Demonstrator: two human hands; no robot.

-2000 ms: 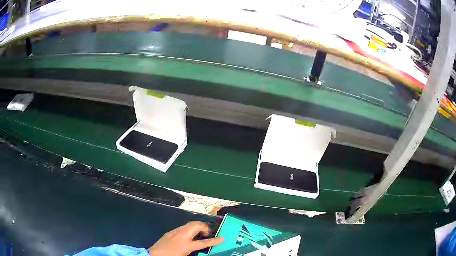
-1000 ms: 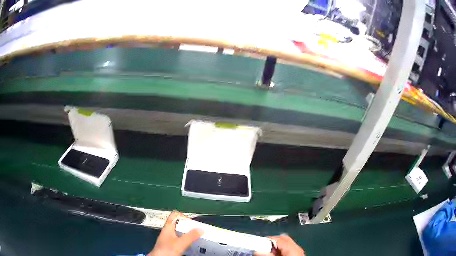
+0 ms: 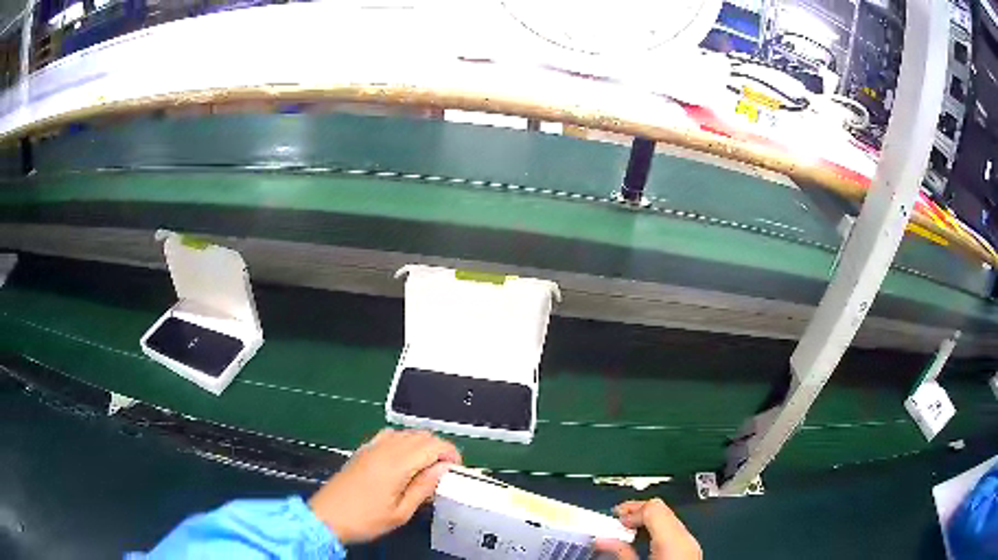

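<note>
A white box with black print and a barcode (image 3: 492, 534) is at the bottom centre, held between both bare hands above the worktop. My left hand (image 3: 385, 483) grips its left end, fingers over the top edge. My right hand (image 3: 659, 532) holds its right end and is cut off by the lower edge. The box's lower part is out of the picture. On the belt beyond stand two white boxes, lids up with lime tabs: one in the centre (image 3: 465, 427) and one at the left (image 3: 224, 377). Each holds a flat black rectangle with a tiny pale mark.
A pale metal post (image 3: 837, 290) is bolted at the right edge of the green belt (image 3: 317, 413). A wood-edged shelf (image 3: 361, 96) crosses above. Another small white box (image 3: 930, 409) is at the far right. A blue sleeve (image 3: 976, 523) and a white sheet show at the lower right corner.
The teal-and-white printed face seen two seconds ago no longer shows; a white barcode face does. My right hand has come into view on the box. The belt boxes appear further left than two seconds ago.
</note>
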